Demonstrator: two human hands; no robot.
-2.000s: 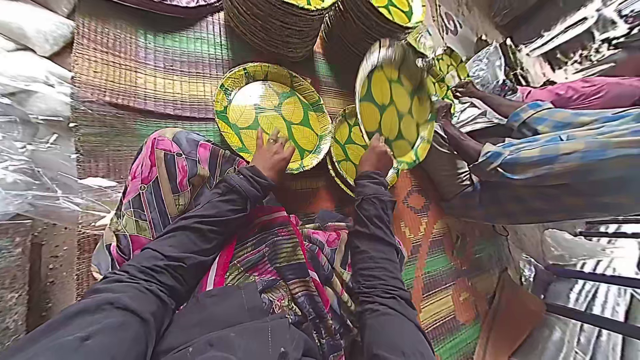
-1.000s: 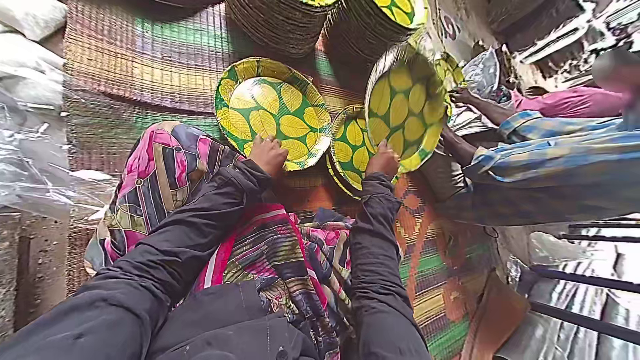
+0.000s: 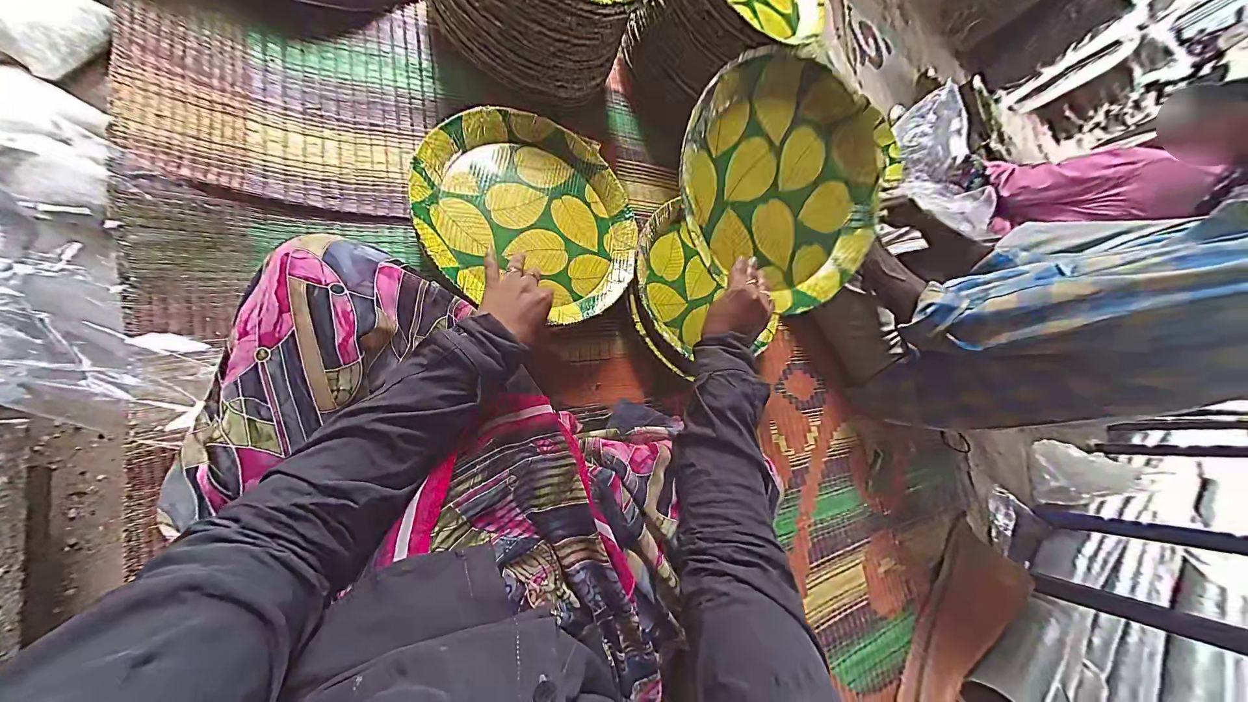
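My left hand (image 3: 519,297) grips the lower edge of a round leaf-patterned plate (image 3: 522,210), green and yellow, with fingers over its rim. In my right hand (image 3: 741,304) is the lower rim of another such plate (image 3: 780,180), raised and tilted. Under that one, partly hidden, lie more leaf-patterned plates (image 3: 673,283) low over the mat. Tall stacks of the same kind of plates (image 3: 536,49) stand beyond my hands, one with its patterned top plate (image 3: 775,15) showing.
A striped woven mat (image 3: 263,127) lies beneath everything. Clear plastic wrapping (image 3: 58,263) is at the left. On the right, close to the raised plate, sits a person in a checked blue garment (image 3: 1092,292); another person in pink (image 3: 1102,185) is beyond. Dark bars (image 3: 1141,531) are at the lower right.
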